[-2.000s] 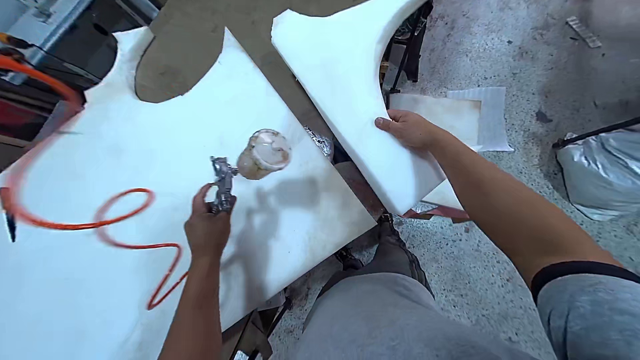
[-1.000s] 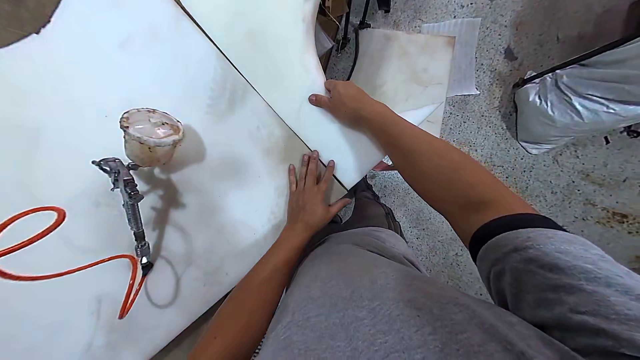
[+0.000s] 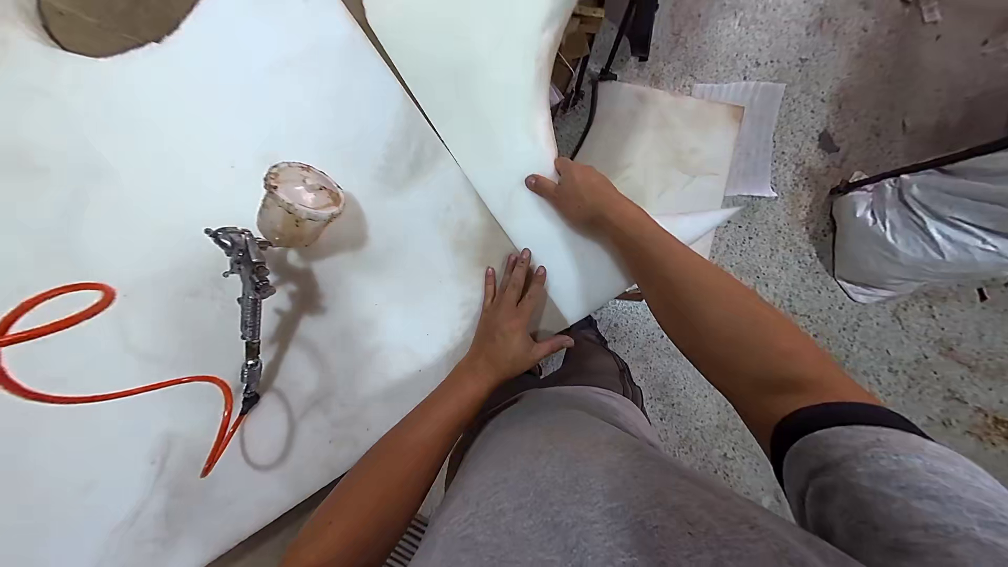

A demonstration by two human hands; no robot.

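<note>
My left hand (image 3: 510, 327) lies with fingers spread on the near corner of a large white foam sheet (image 3: 378, 315), its fingertips at the seam with a second sheet. My right hand (image 3: 581, 193) grips the curved outer edge of that second white foam sheet (image 3: 472, 102), thumb on top and fingers hidden beneath. The two sheets meet near my left hand, and a narrow gap widens farther away. A metal spray gun (image 3: 250, 299) with a stained cup (image 3: 301, 203) rests on the large sheet, left of my left hand, and no hand touches it.
An orange coiled air hose (image 3: 118, 390) runs from the gun across the sheet's left side. Pale sheets (image 3: 661, 142) lie low at the right, near a black metal frame. A silvery sack (image 3: 921, 220) stands on the speckled floor (image 3: 756, 315) farther right.
My left hand has let go of the spray gun, which now lies on the large sheet, and has moved to the seam. The second sheet has come closer to the large one, narrowing the gap.
</note>
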